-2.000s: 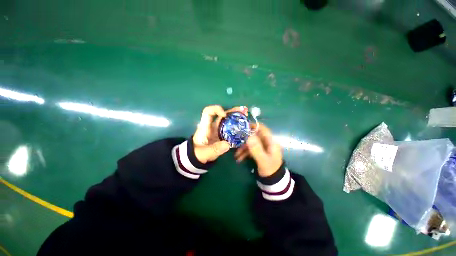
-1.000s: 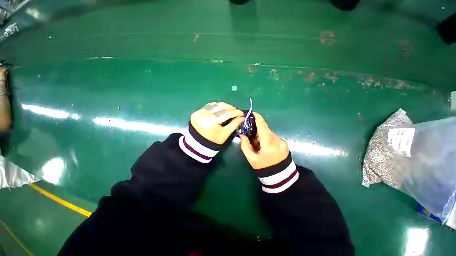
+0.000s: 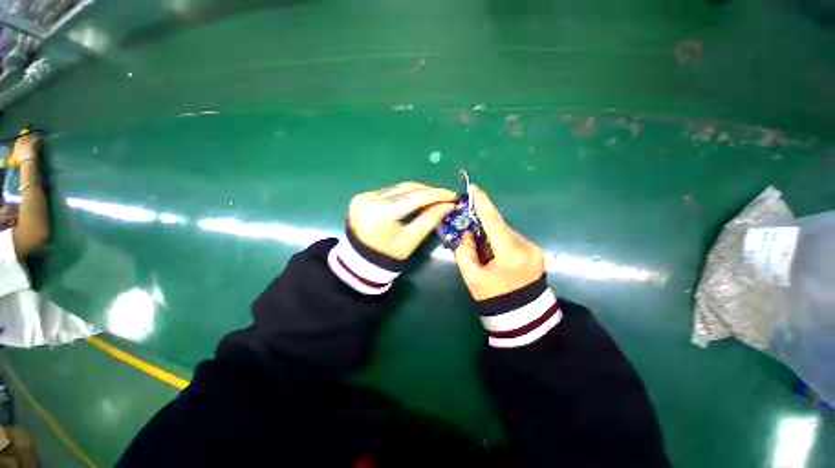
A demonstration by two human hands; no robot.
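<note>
A round blue circuit board (image 3: 455, 226) is held tilted between my two hands over the green belt. A pale wire stands up from its edge. My right hand (image 3: 499, 249) grips the board from the right, thumb on its face. My left hand (image 3: 392, 219) has its fingertips on the board's upper left edge. The fingers hide part of the board. A small pale round spot (image 3: 435, 157) lies on the belt beyond my hands.
On the right, a clear bag of grey grainy parts (image 3: 740, 274) with a white label lies beside a translucent plastic bag (image 3: 817, 306). At the far left, another person's arm (image 3: 32, 206) reaches over the green belt (image 3: 275, 164).
The board has turned from facing me to a steep tilt between my fingers. The view has shifted left, so the other person's arm shows and the black housings are out of view.
</note>
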